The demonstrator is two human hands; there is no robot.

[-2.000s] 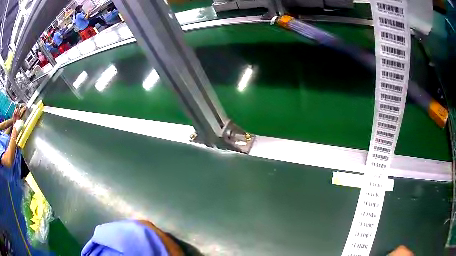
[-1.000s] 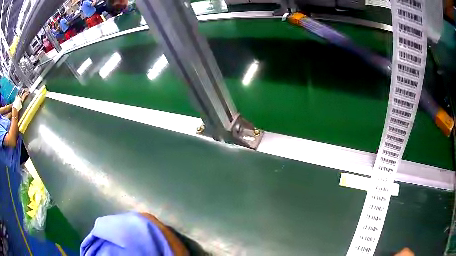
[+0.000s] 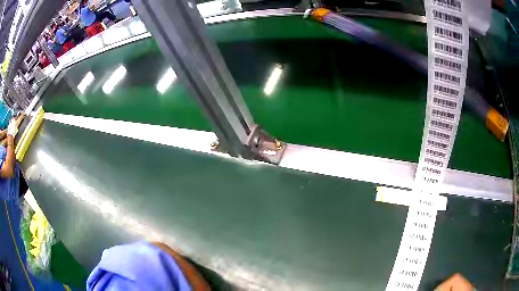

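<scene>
The label strip (image 3: 447, 77), a long white ribbon with a ladder of black barcodes, hangs down at the right and crosses the bench (image 3: 273, 210). A short white tape piece (image 3: 395, 196) lies crosswise under it near the bench edge. At the bottom left, a blue sleeve (image 3: 139, 268) and a bit of bare forearm show; my left hand itself is out of the picture. At the bottom right, only a small skin-coloured tip of my right hand (image 3: 457, 283) shows, right of the strip. Its fingers and anything in them are cut off.
A grey metal upright (image 3: 196, 71) stands on the white rail (image 3: 341, 165). Beyond is the shiny green belt (image 3: 318, 113), with a long dark bar with orange ends (image 3: 375, 42) across it. At the far left are a person's arm (image 3: 8, 159) and a yellow bar (image 3: 28, 136).
The view has shifted slightly back and forth. The tip of my right hand shows a little more than one second ago. The blue sleeve stays at the bottom left.
</scene>
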